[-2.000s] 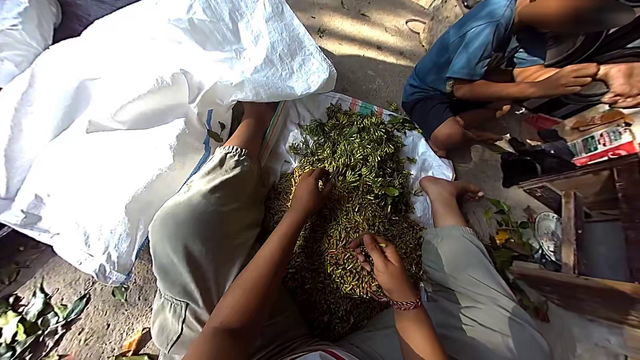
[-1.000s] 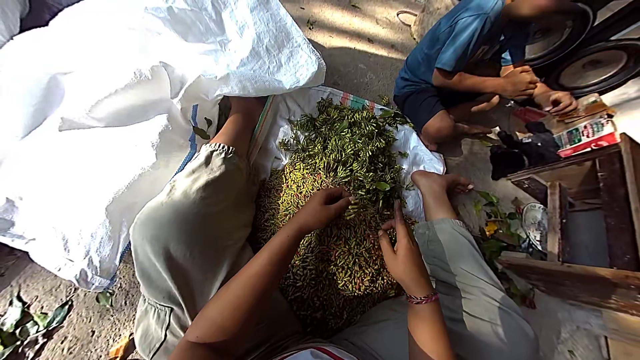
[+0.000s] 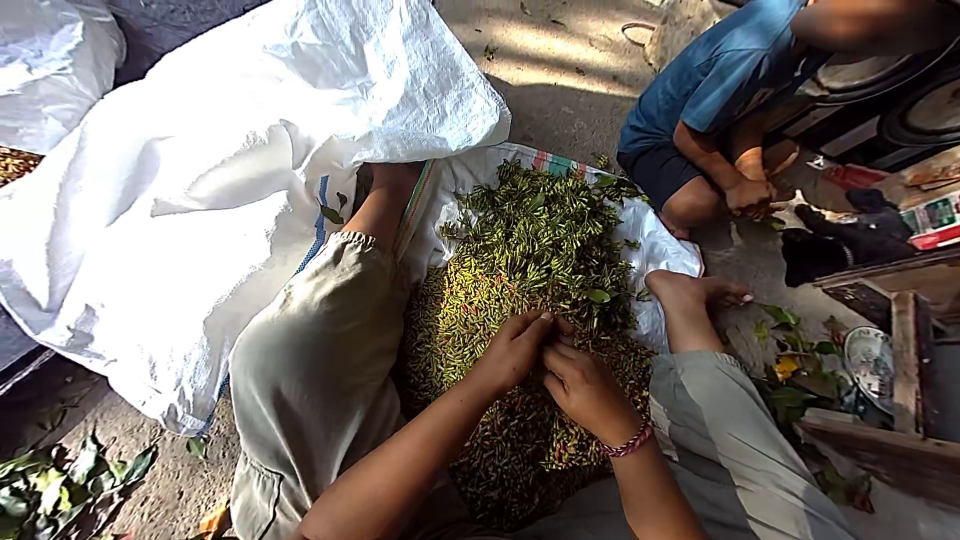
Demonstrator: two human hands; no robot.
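A heap of loose clove buds (image 3: 472, 322), green and yellow with some red, lies between my legs on a white woven sheet (image 3: 667, 244). Behind it are green clove clusters (image 3: 547, 217) on their stems, with a few leaves. Over the middle of the heap my left hand (image 3: 517, 349) and my right hand (image 3: 589, 386), with a braided bracelet at its wrist, meet at the fingertips. The fingers of both are bent inward. Whether a small cluster is pinched between them cannot be made out.
A big white woven sack (image 3: 225, 172) covers the left side. At the upper right a person in a blue shirt (image 3: 720, 90) sits low. Near them are a black cat (image 3: 847, 240), a wooden frame (image 3: 907, 360) and a plate (image 3: 870, 367). Cut leaves (image 3: 67, 480) lie lower left.
My two hands, apart in both earlier frames, have come together over the heap. The other person's hands have moved lower, near the floor.
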